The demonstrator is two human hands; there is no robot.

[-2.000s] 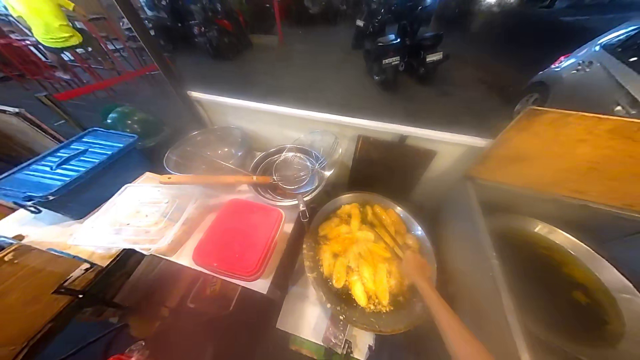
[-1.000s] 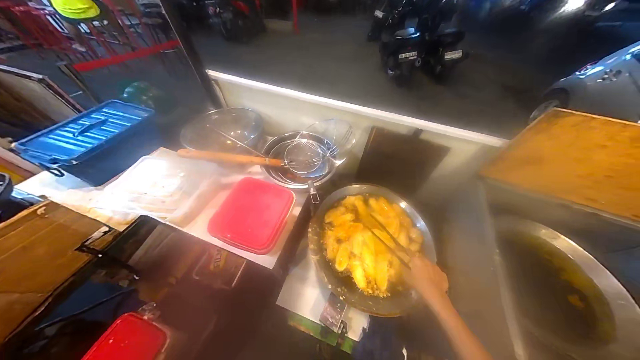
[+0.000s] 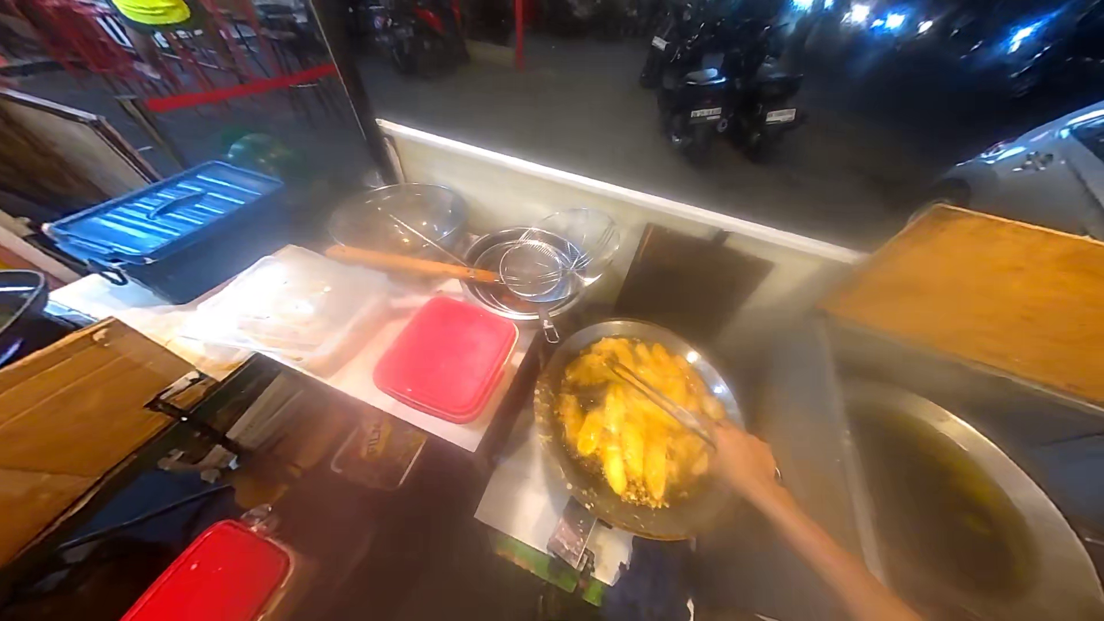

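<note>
My right hand (image 3: 743, 457) is closed around metal tongs (image 3: 662, 398) at the right rim of a metal wok (image 3: 638, 516). The tongs' tips lie among several golden-yellow frying pieces (image 3: 634, 431) in the oil, toward the upper left of the wok. Whether the tips grip a piece cannot be told. Left of the wok, a container with a red lid (image 3: 448, 358) sits on the white counter. Behind it, a wire strainer (image 3: 539, 269) with a wooden handle rests across a metal bowl (image 3: 483, 297). My left hand is not in view.
A larger pan of dark oil (image 3: 940, 500) stands at the right, below a wooden board (image 3: 983, 293). A blue lidded bin (image 3: 172, 216), a translucent plastic container (image 3: 293, 306) and a cardboard box (image 3: 78, 423) are at the left. A low white wall (image 3: 604, 185) borders the back.
The tongs and my right hand have moved within the wok, and the frying pieces lie differently. The view has shifted slightly left, showing more of a lower red lid.
</note>
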